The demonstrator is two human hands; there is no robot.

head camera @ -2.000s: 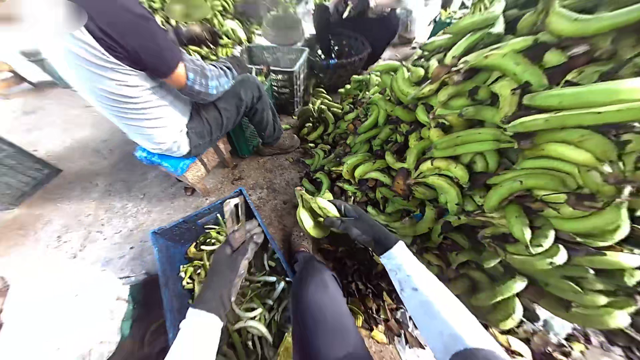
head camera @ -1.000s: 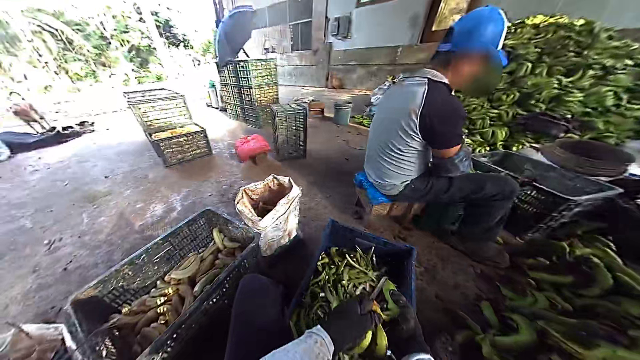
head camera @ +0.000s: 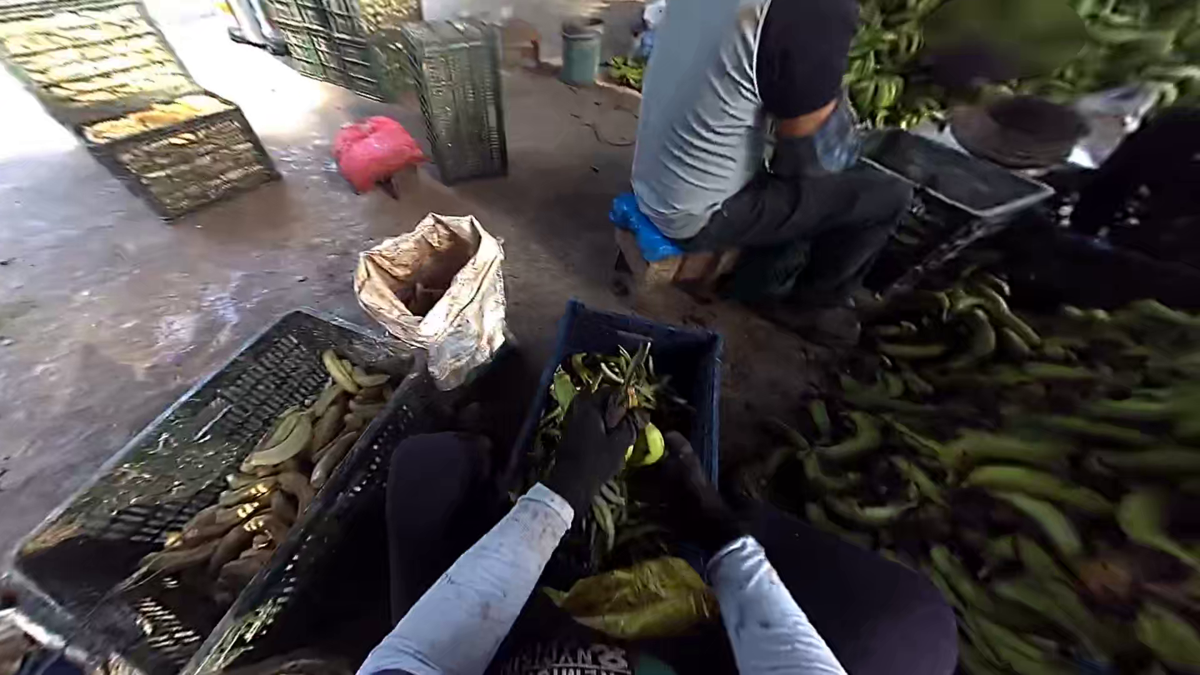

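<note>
My left hand (head camera: 592, 445), in a dark glove, is closed on a green plantain (head camera: 647, 444) over the blue crate (head camera: 717, 375). My right hand (head camera: 689, 473), also dark-gloved, is beside the fruit's right side; its fingers are too dark to tell whether they touch it. Under both hands, strips of plantain peel (head camera: 605, 516) lie in the blue crate. A yellow-green piece (head camera: 642, 598), perhaps peel or cloth, lies at its near end between my legs. Any tool in my hands is hidden.
Left is a black crate (head camera: 178, 412) with peeled plantains (head camera: 300, 441); beyond it stands an open sack (head camera: 441, 281). A seated person (head camera: 712, 141) is ahead to the right. Green plantains (head camera: 1012, 478) are heaped at right. Stacked crates (head camera: 187, 159) and a red bag (head camera: 377, 152) stand farther back.
The view has swung far left since two seconds ago, then tilted down a little. My hands, apart over the crate and beside it two seconds ago, are now close together over the blue crate.
</note>
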